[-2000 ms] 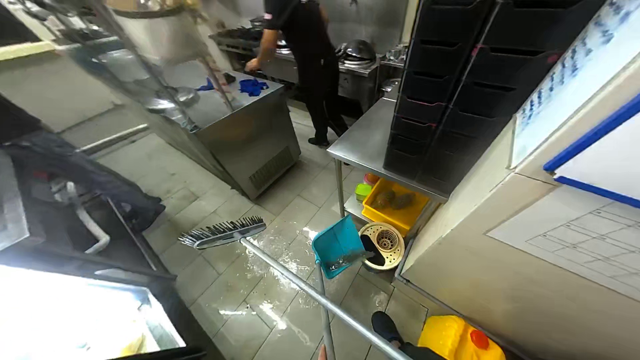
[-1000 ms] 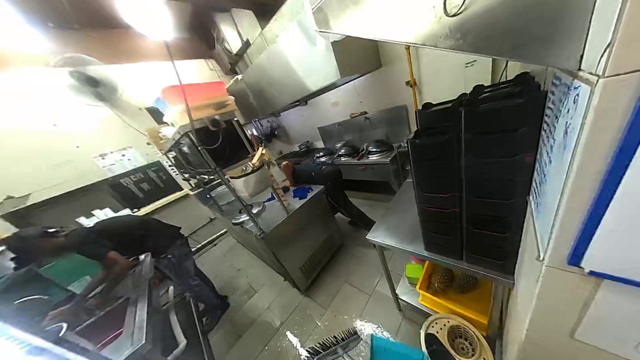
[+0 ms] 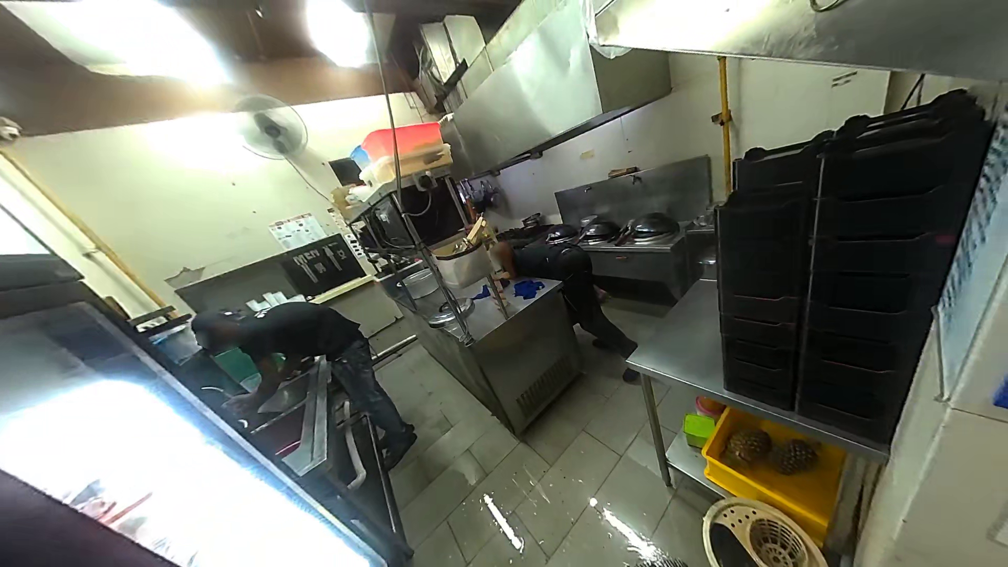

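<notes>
Neither of my hands shows in the head view, so what they hold is hidden. At the bottom edge the dark bristles of a broom [image 3: 661, 562] just show on the wet tiled floor [image 3: 551, 504]. To their right stands a cream mop-bucket wringer [image 3: 762, 535]. Above it, on the lower shelf of a steel table [image 3: 685, 342], a yellow plastic crate [image 3: 795, 492] holds two pineapples [image 3: 748, 445], with a green container [image 3: 698, 430] beside it. Black stacked crates [image 3: 850, 283] stand on the table top.
A person in dark clothes [image 3: 315, 339] bends over a sink at the left. Another person [image 3: 571, 276] leans behind the steel counter [image 3: 512, 354], near a stove with lidded woks [image 3: 650, 227]. A brightly lit glass display case [image 3: 157, 465] fills the lower left.
The view has tilted up, and the dustpan and broom handle have left it. The person by the stove, upright two seconds ago, is now bent over the counter.
</notes>
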